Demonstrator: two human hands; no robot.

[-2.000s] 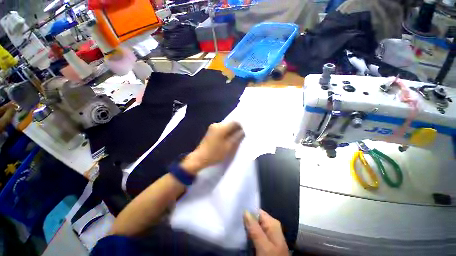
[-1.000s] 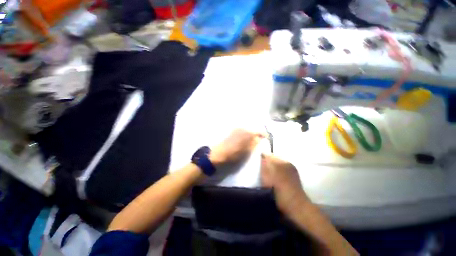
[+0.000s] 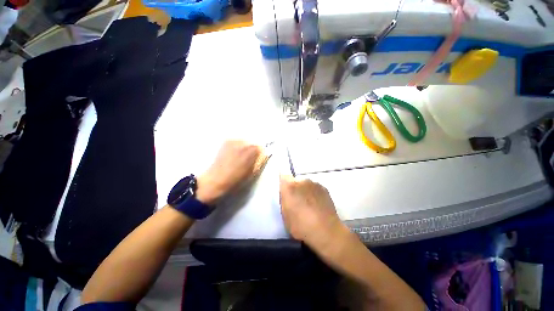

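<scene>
My left hand (image 3: 234, 165), with a dark watch on the wrist, holds white pocket cloth (image 3: 243, 212) on the machine table, just left of and below the needle area. My right hand (image 3: 305, 205) holds the cloth's right edge near the table front. A narrow dark slit shows between the hands, below the presser foot (image 3: 293, 110). A black facing (image 3: 255, 252) joined to the white cloth hangs over the table's front edge. Both hands' fingertips are partly blurred by glare. Whether the cloth lies under the presser foot cannot be told.
The white sewing machine (image 3: 419, 45) stands at the upper right. Snips with yellow and green handles (image 3: 379, 133) lie below its arm. Black trouser panels (image 3: 118, 146) lie at left. A blue basket (image 3: 191, 9) is behind. A tape scale (image 3: 413, 225) runs along the front edge.
The white cloth, earlier lifted and spread between both hands, now lies flat by the needle area with both hands close together. The view has moved closer to the machine.
</scene>
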